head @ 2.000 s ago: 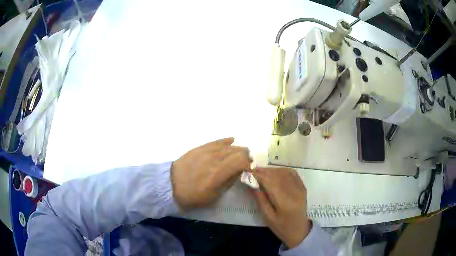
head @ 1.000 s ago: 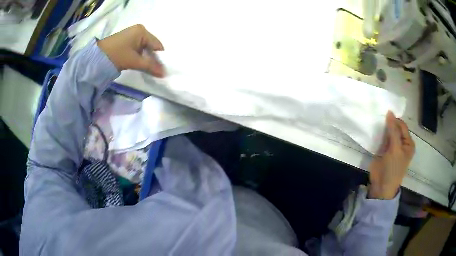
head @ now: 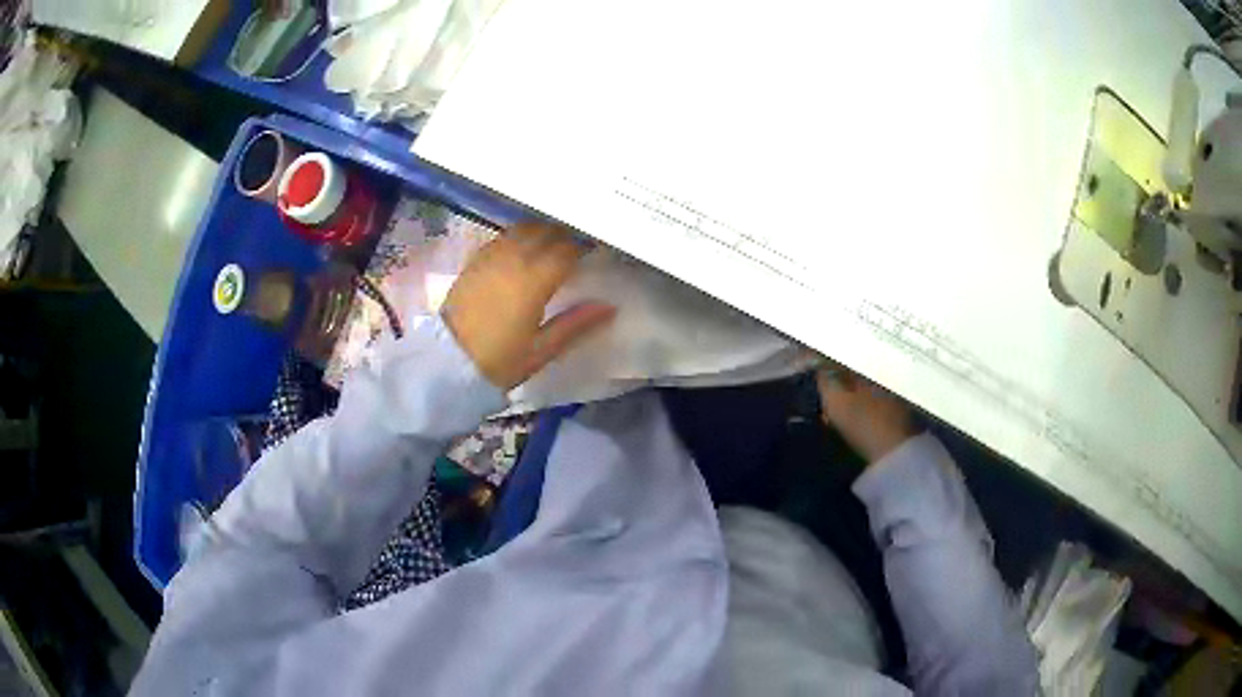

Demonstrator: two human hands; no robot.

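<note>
A white fabric piece [head: 654, 327] lies below the table's front edge, over the blue tray's right side and above the lap. My left hand [head: 524, 300] is on its left end, thumb and fingers apart with cloth between them; whether it grips is unclear. My right hand [head: 861, 413] is at the fabric's right end, just under the table edge, its fingers partly hidden. I cannot tell if it holds the cloth.
The white table [head: 845, 150] has printed ruler marks. The needle plate [head: 1110, 204] and part of the sewing machine are at the right. A blue tray [head: 170, 409] holds a red-and-white spool [head: 313, 188] and jars. White strips [head: 395, 55] lie upper left; white pieces [head: 1076, 620] lie lower right.
The view has shifted left and down. The fabric stretched along the table edge is now below it. Both hands have moved off the tabletop and closer together.
</note>
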